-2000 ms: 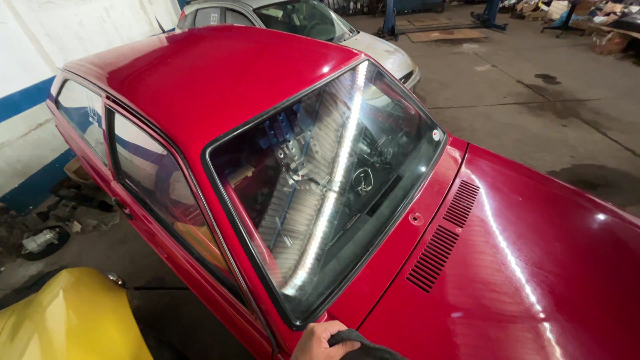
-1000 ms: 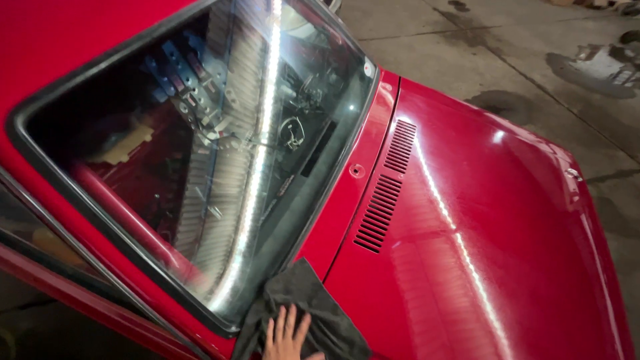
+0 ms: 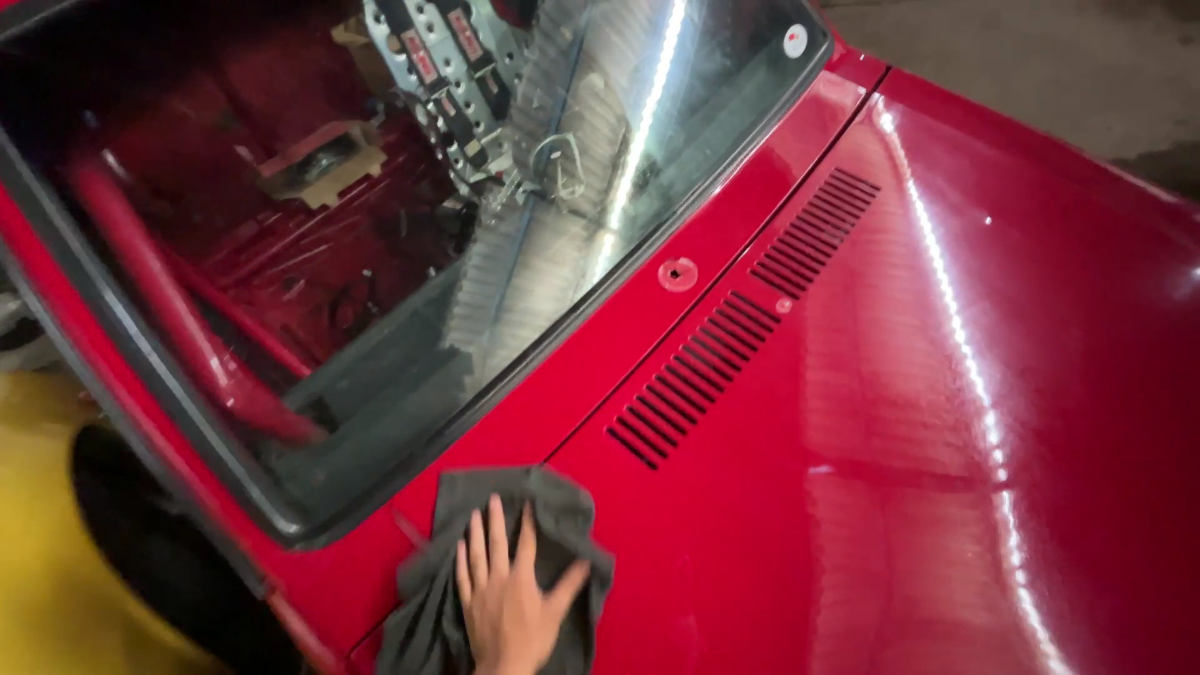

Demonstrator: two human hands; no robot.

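Observation:
My left hand [image 3: 511, 600] lies palm down with its fingers spread on a dark grey cloth [image 3: 562, 502]. Beneath the cloth is the red car body, by the lower corner of the windshield [image 3: 394, 375], where the cloth covers part of the seam beside the hood [image 3: 722, 553]. Slotted vents [image 3: 694, 380] run up and right from near the cloth. A round fitting with a dark hole [image 3: 677, 274] sits on the red panel between glass and vents. My right hand is out of the picture.
Black rubber trim [image 3: 562, 328] edges the windshield. Through the glass show a red tube [image 3: 202, 328] and perforated metal parts [image 3: 441, 75]. A yellow surface [image 3: 47, 534] and a dark rounded thing [image 3: 159, 553] are at the lower left. Concrete floor [image 3: 1022, 75] shows beyond the hood.
Two seconds ago my left hand held the cloth bunched at the windshield corner; now the cloth is spread under my flat palm. The view has moved in closer.

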